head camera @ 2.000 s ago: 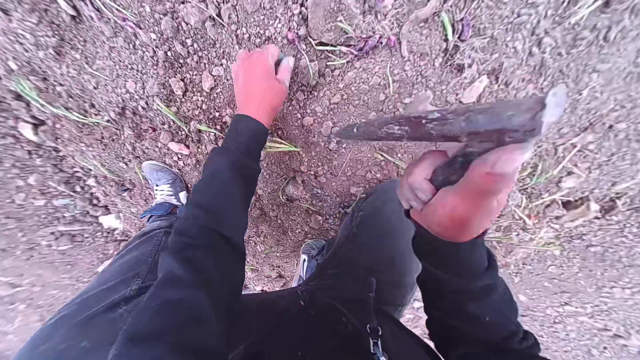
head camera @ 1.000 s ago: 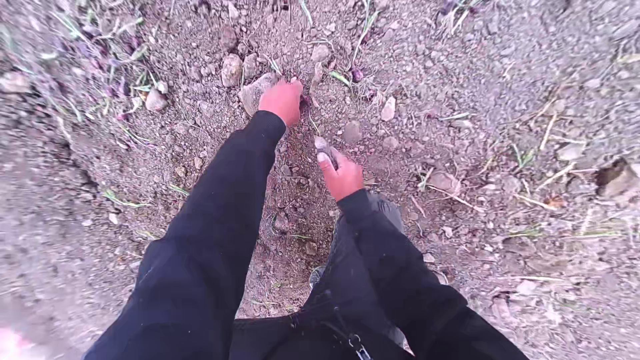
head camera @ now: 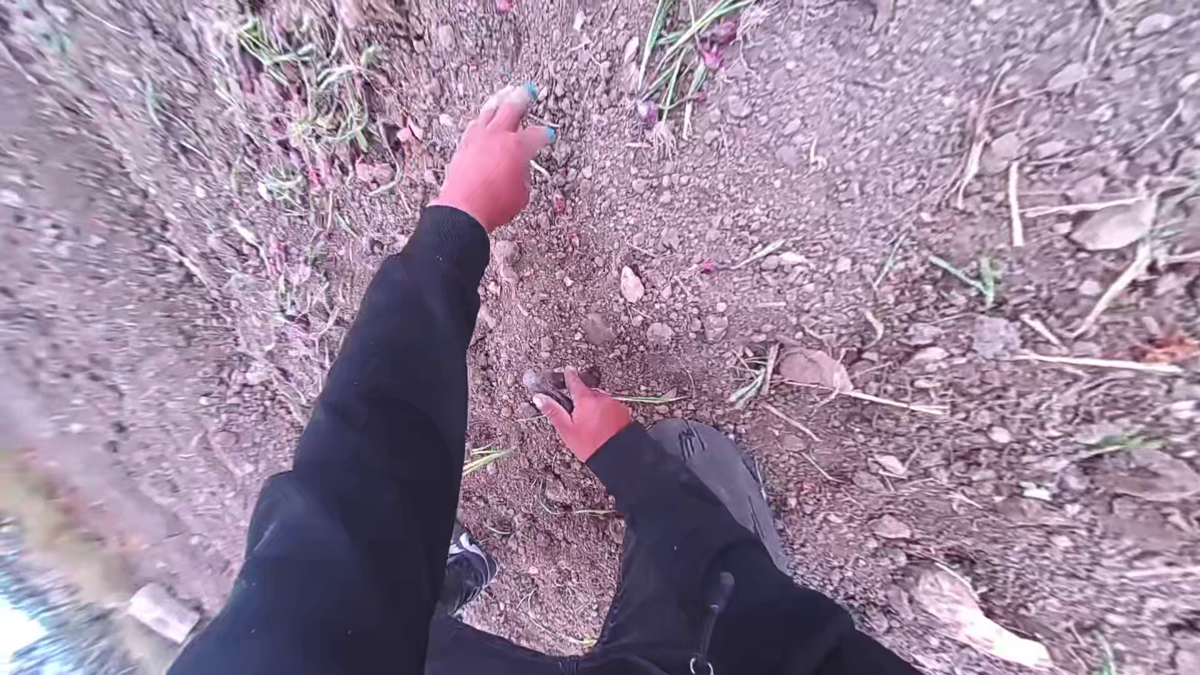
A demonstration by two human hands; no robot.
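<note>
My left hand (head camera: 492, 159) reaches forward over stony soil, its fingers apart, and I see nothing in it. Blue shows on two of its fingertips. My right hand (head camera: 586, 417) is low, near my knee, closed around a dark hand tool (head camera: 553, 382), whose far part is mostly hidden against the soil. To the right of my left hand lies a bunch of purple-red onions with green leaves (head camera: 694, 52). More pulled plants with green leaves (head camera: 319, 94) are heaped to the left of that hand.
Loose soil with stones surrounds me, among them a pale stone (head camera: 632, 284). Dry stalks (head camera: 1106, 361) and dry leaves are scattered at the right. My shoe (head camera: 466, 567) stands below, and a pale block (head camera: 162, 611) lies at the lower left.
My left hand has moved forward, away from my right hand, and its fingers have spread. The tool, raised two seconds ago, is now down at the soil. The view has shifted.
</note>
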